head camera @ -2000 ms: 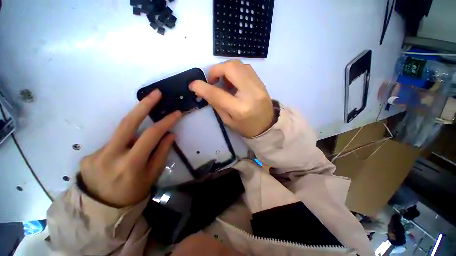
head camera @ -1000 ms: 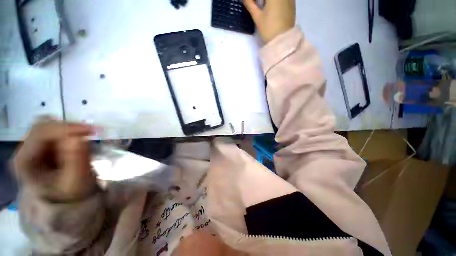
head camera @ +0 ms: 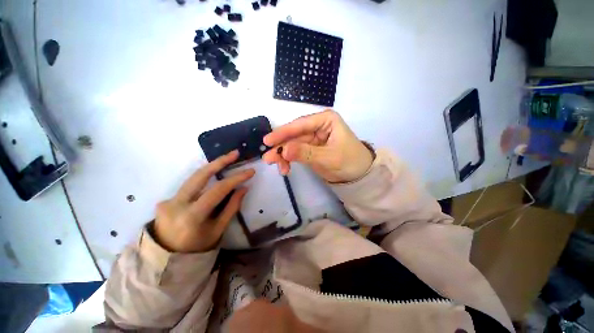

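A black phone middle frame [head camera: 234, 138] lies on the white table in front of me, its solid camera end away from me and its large opening towards me. My left hand [head camera: 198, 211] rests on its left side, fingertips on the lower edge of the solid part. My right hand [head camera: 325, 148] is at the frame's upper right corner, holding a tiny black pad [head camera: 280, 150] between the fingers, beside the camera holes. A perforated black pad sheet [head camera: 307, 64] lies beyond the frame. A heap of loose black pieces [head camera: 217, 53] lies to its left.
Another phone frame [head camera: 465, 134] lies at the right, with dark tweezers [head camera: 496, 47] behind it. More frames [head camera: 32, 172] lie at the left edge, beside shiny clear film. A brown carton [head camera: 514, 240] with thin white straps stands below the table at the right. A bottle [head camera: 553, 107] shows at far right.
My right hand has come back from the pad sheet to the frame with a tiny pad. My left hand has let go of the clear film and moved onto the frame.
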